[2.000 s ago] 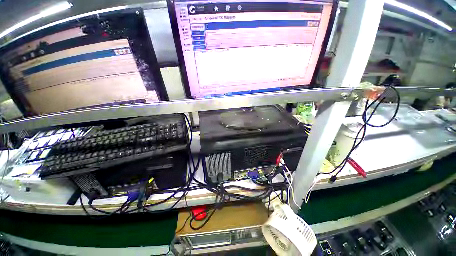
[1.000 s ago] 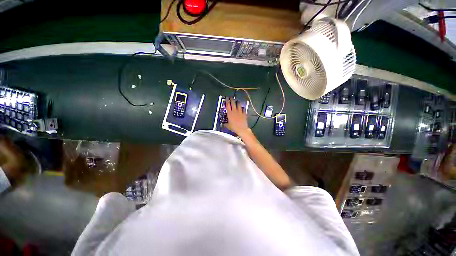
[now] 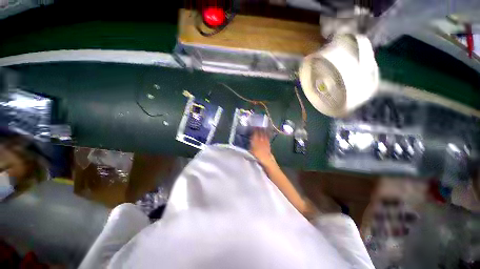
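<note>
The picture is blurred. My right hand (image 3: pixel 261 143) is low over the right edge of the right blue fixture plate (image 3: pixel 239 135). Its fingers point away from me and blur; I cannot tell if they hold anything. A dark shape, perhaps a phone, shows at the upper left of that plate. A keypad phone (image 3: pixel 196 116) lies on the left fixture plate (image 3: pixel 211 124). Another phone (image 3: pixel 300 142) lies on the bench right of my hand, beside a small bright piece (image 3: pixel 288 127). My left hand is not in view.
An orange-brown cable (image 3: pixel 267 111) loops behind the right plate. A desk fan (image 3: pixel 337 79) hangs over the bench at the right. A phone tray (image 3: pixel 376 163) lies right, another (image 3: pixel 29 113) far left. The instrument (image 3: pixel 242 63) sits under a wooden board (image 3: pixel 263 34). A person is at the left edge.
The view first swung down from the monitors to the bench. Since one second ago, my right hand has shifted from the phone on the right plate toward that plate's right edge.
</note>
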